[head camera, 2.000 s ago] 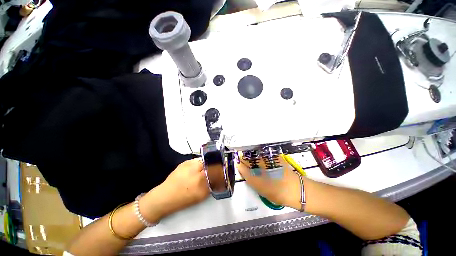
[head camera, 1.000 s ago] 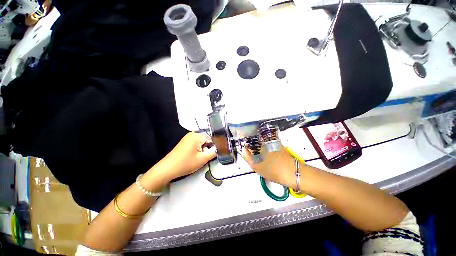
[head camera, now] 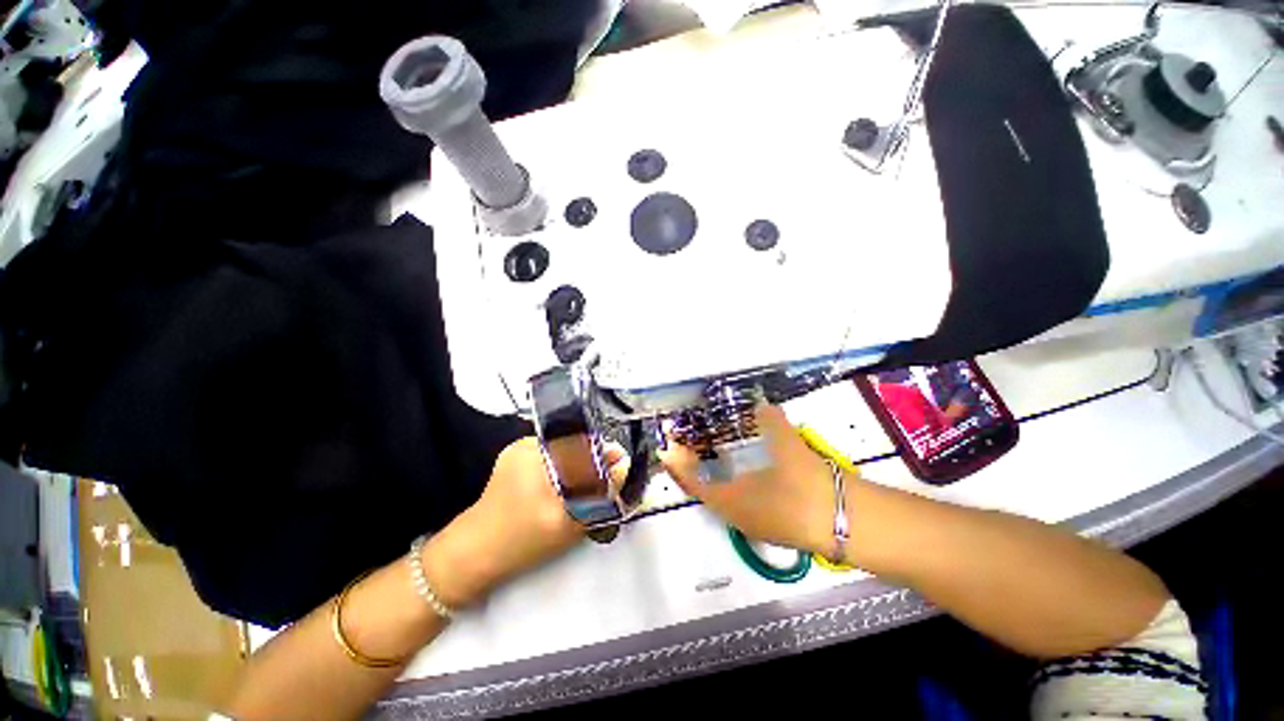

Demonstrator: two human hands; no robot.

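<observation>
The white sewing machine head (head camera: 831, 169) fills the upper middle. A round shiny metal-rimmed part (head camera: 572, 448) sits at its left end, below the head. My left hand (head camera: 532, 493) is behind and beside this part, its fingertips partly hidden by it. My right hand (head camera: 753, 486) is under the head at the needle area, beside the small springs and metal parts (head camera: 718, 420), which cover some fingers. What either hand pinches cannot be seen. Black cloth (head camera: 296, 409) lies left of the machine, up to my left hand.
Scissors with a green loop (head camera: 772, 559) and a yellow loop lie partly under my right hand. A red-cased smartphone (head camera: 941, 420) lies right of it. A grey upright knob (head camera: 479, 141) stands on the machine head. A brown panel (head camera: 155, 606) is at lower left.
The view has shifted, then partly shifted back. My left hand was lower beside the round part with its thumb showing; now it is more hidden behind it. My right hand stays at the needle area.
</observation>
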